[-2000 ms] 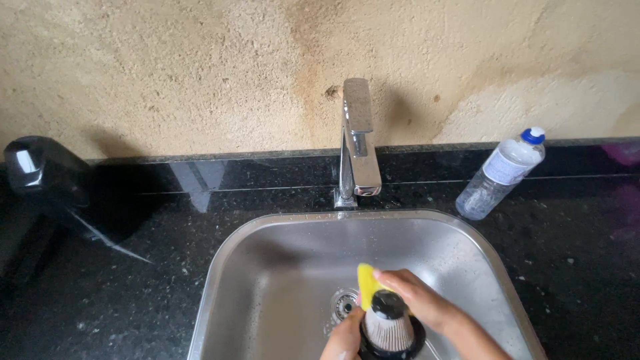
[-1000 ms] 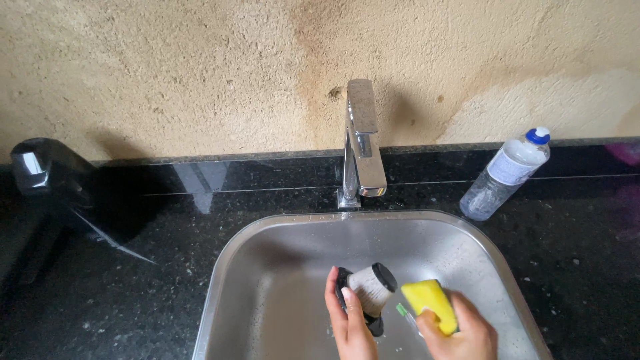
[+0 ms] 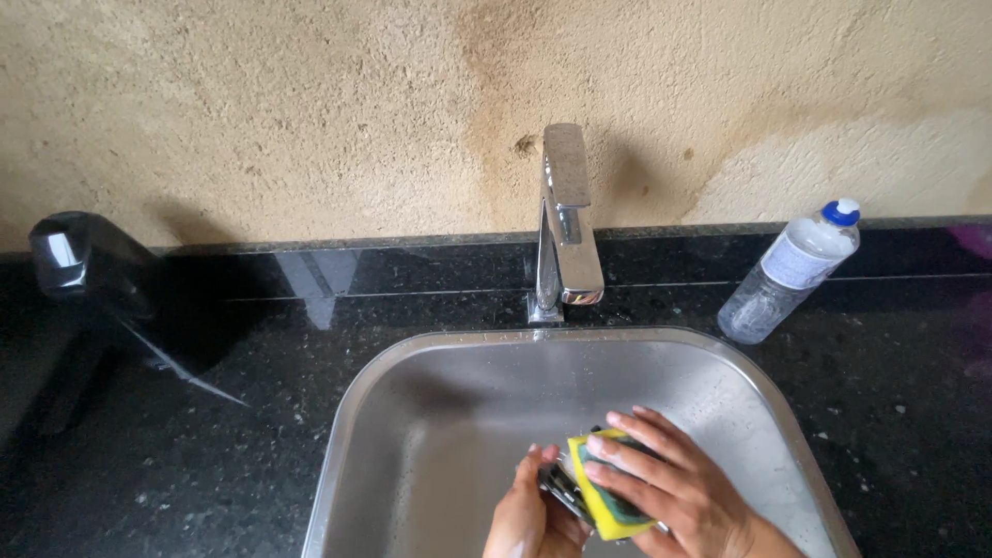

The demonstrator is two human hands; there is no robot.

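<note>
Over the stainless steel sink [image 3: 442, 496], my left hand [image 3: 531, 508] holds a pleated filter with a black rim [image 3: 564, 490]. My right hand [image 3: 674, 480] presses a yellow and green scouring sponge [image 3: 601, 496] against the filter's right side, its fingers spread over the green face. The sponge and the fingers hide most of the filter, and the drain is out of sight behind the hands.
A chrome faucet [image 3: 570, 232] stands behind the sink. On the black granite counter [image 3: 256, 465], a clear bottle with a blue cap [image 3: 790, 271] is at the right and a glossy black object [image 3: 93, 256] at the left. A rough plaster wall rises behind.
One second ago the sponge was apart from the filter, to its right; now it lies against it. The filter's pleated body, visible then, is mostly covered.
</note>
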